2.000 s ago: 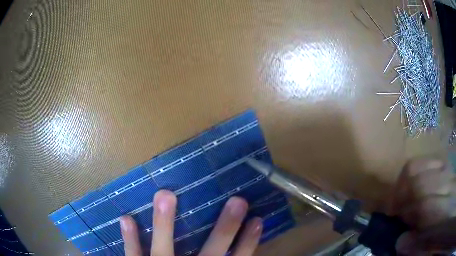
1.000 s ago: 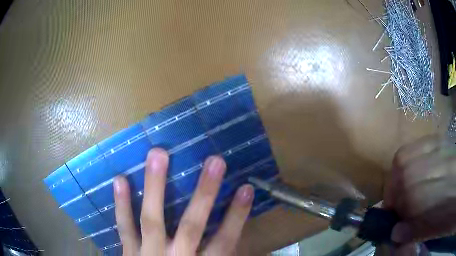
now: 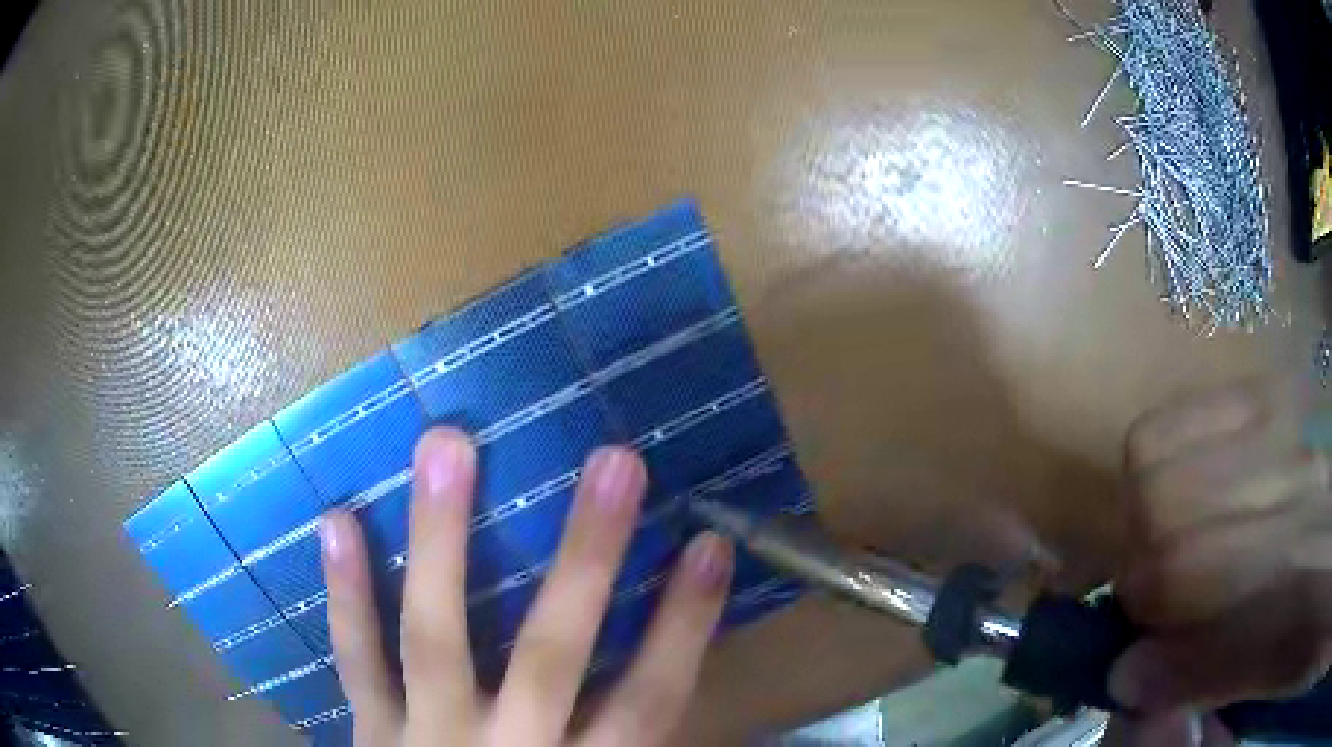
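The joined solar cell pieces [image 3: 497, 343] form a blue striped panel lying aslant on the tabletop, with pale busbars along it. My left hand [image 3: 511, 613] lies on the panel with its fingers spread, pressing it down. My right hand [image 3: 1227, 547] holds the soldering iron [image 3: 862, 577] by its black handle. The iron's tip is at a busbar near the panel's right part, between my left hand's two rightmost fingertips. Whether the tip touches the cell is hard to tell. My left palm is cut off by the bottom edge.
A pile of tabbing ribbon [image 3: 1198, 175] lies at the upper right on the glossy tabletop [image 3: 438, 132]. A black holder with a yellow piece [image 3: 1322, 190] is at the right edge. Dark striped cells [image 3: 37, 664] show at the lower left. A pale object is partly visible at the bottom right.
The panel and my left hand have moved up and slightly left in view. The iron's tip has shifted from an upper busbar to a lower one, then a little left.
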